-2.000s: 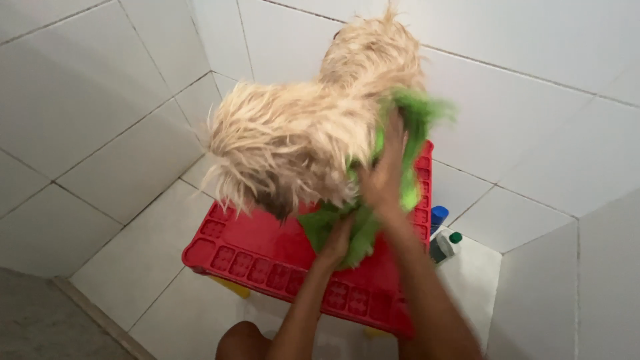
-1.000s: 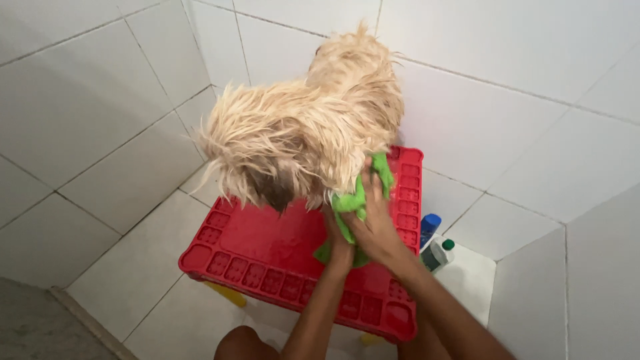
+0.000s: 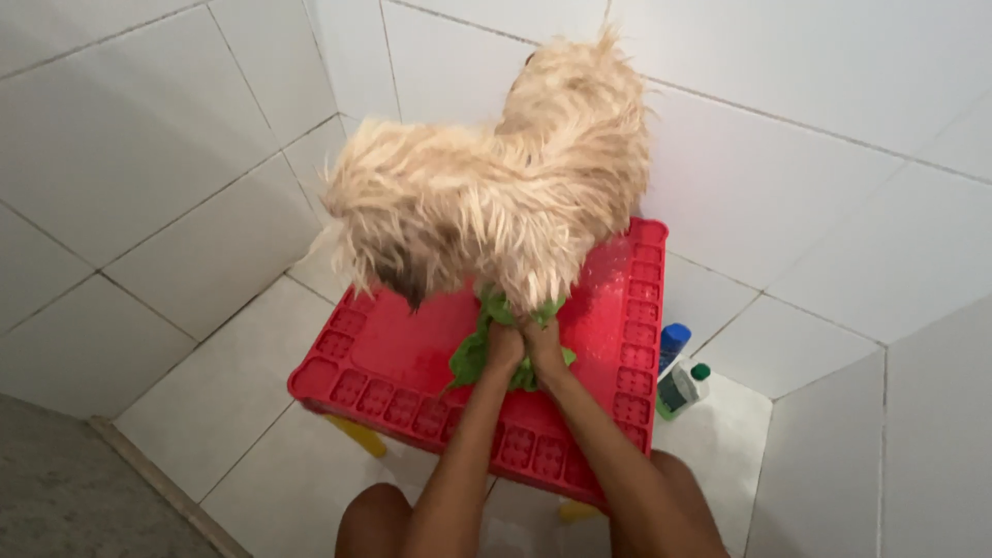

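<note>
A dog with damp, cream-coloured shaggy fur (image 3: 496, 186) stands on a red plastic table (image 3: 411, 333) with yellow legs. Its head points toward the back wall. A green cloth (image 3: 470, 360) is bunched under the dog, at a lower part of a leg. My left hand (image 3: 505, 341) grips the cloth from the left, and my right hand (image 3: 544, 341) grips it from the right, the two close together. The fingertips of both hands are hidden by the fur and the cloth.
A bottle with a blue top (image 3: 674, 341) and a clear bottle with a green cap (image 3: 682, 390) stand on the floor right of the table. White tiled walls (image 3: 775, 194) enclose the corner behind. My knees are at the front edge, and a stone sill (image 3: 155, 480) lies lower left.
My right hand has come down from the dog's side to beside my left hand, and the green cloth has moved down with it. The dog stays on the table.
</note>
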